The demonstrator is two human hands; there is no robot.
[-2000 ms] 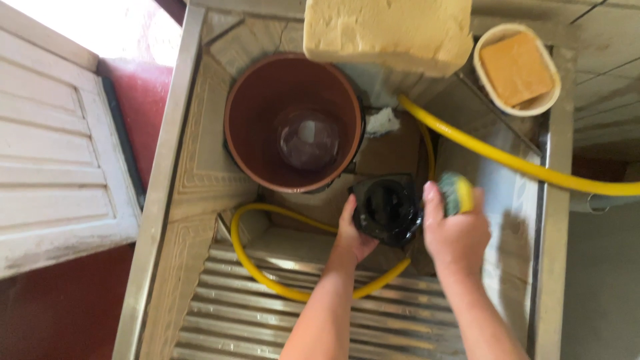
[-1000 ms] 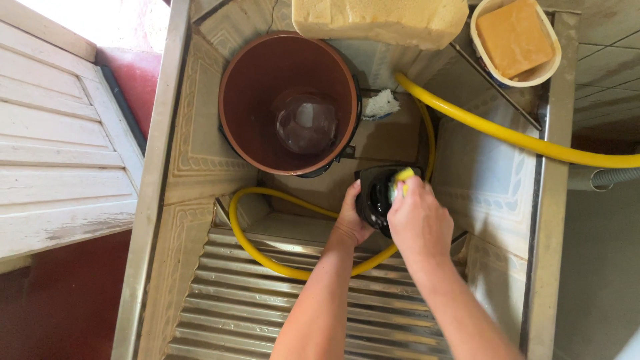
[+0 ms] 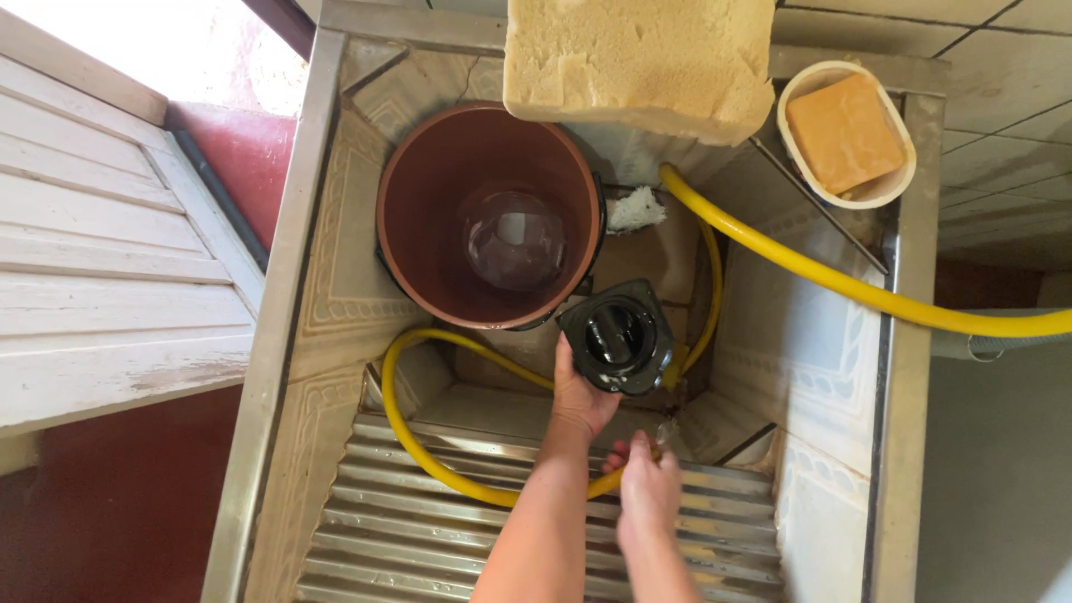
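Observation:
My left hand (image 3: 579, 394) holds a wet black plastic part (image 3: 618, 335), squarish with a round hollow, over the basin of a tiled laundry sink. Below and to the right, my right hand (image 3: 649, 481) is closed on the end of a yellow hose (image 3: 456, 481), where a little water seems to come out. The hose loops over the ribbed metal washboard (image 3: 402, 536). A brown plastic bucket (image 3: 494, 130) with some water stands in the basin, up and left of the black part.
A block of yellowish foam (image 3: 636, 67) juts over the far edge. An orange soap bar (image 3: 846, 134) lies in a white plastic tub (image 3: 900, 180) on the right corner. White scrap material (image 3: 635, 209) lies beside the bucket. A white wooden door (image 3: 109, 276) stands at left.
My right hand was at the black part with a green-and-yellow sponge; now it is lower, on the hose, and the sponge is out of that hand. The left hand still holds the part.

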